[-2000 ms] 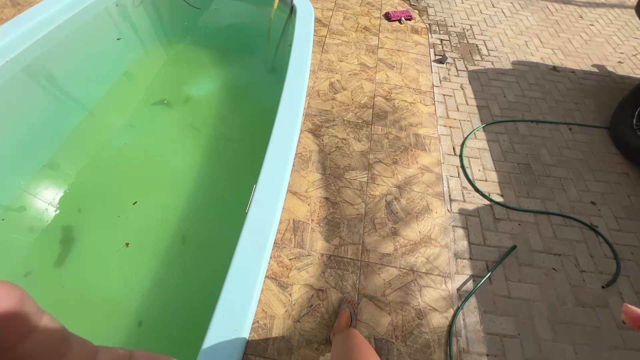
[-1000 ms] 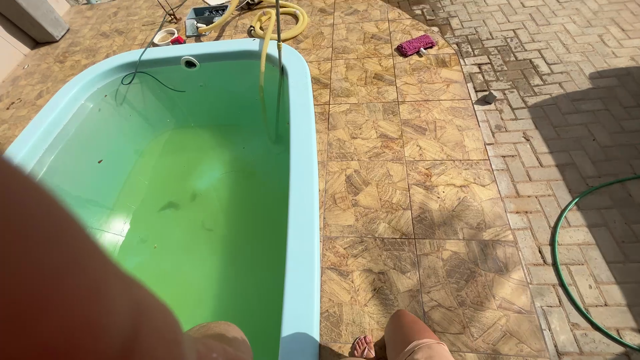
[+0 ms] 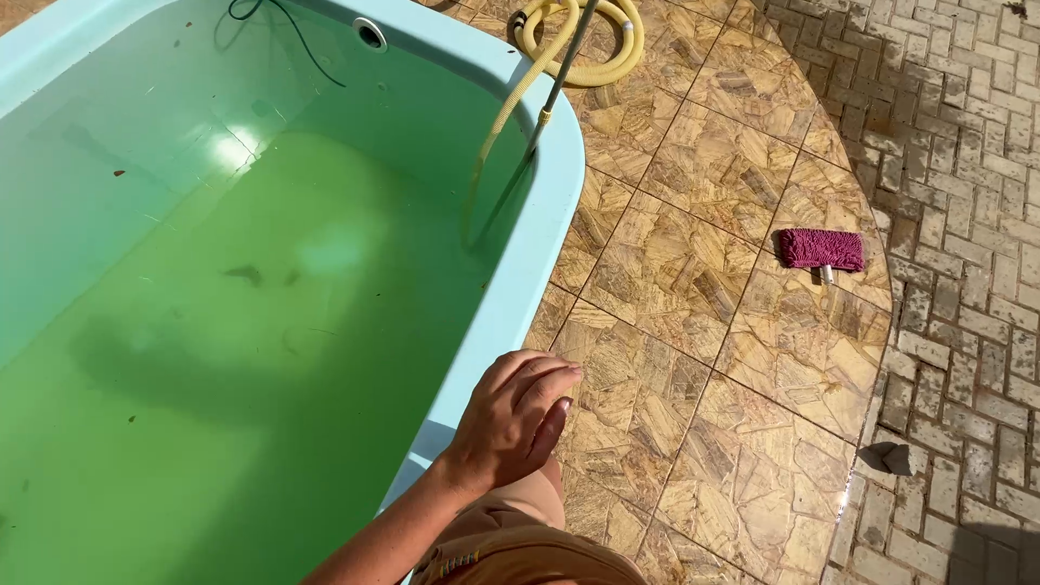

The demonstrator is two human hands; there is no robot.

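Observation:
My left hand [image 3: 516, 414] is above the light blue rim of the pool [image 3: 508, 317], its fingers bent loosely and apart, with nothing in them. My right hand is outside the view. Greenish water [image 3: 268, 341] with bits of debris lies in the pool. At the pool's far right corner, a yellow corrugated hose [image 3: 520, 93] dips into the water beside a thin pole [image 3: 561, 77]. The rest of the hose is coiled on the stone tiles. A purple chenille mop head [image 3: 821, 249] lies on the tiles to the right.
Brown patterned stone tiles [image 3: 650, 325] border the pool, with grey herringbone paving [image 3: 967, 357] beyond them. A dark leaf-like piece [image 3: 887, 458] lies at the tile edge. A dark cord [image 3: 305, 45] hangs in the far end of the pool, near a round wall fitting [image 3: 370, 35].
The view has shifted toward the pool's far end and the mop head, and the green garden hose is out of view. My left hand now shows fully over the rim.

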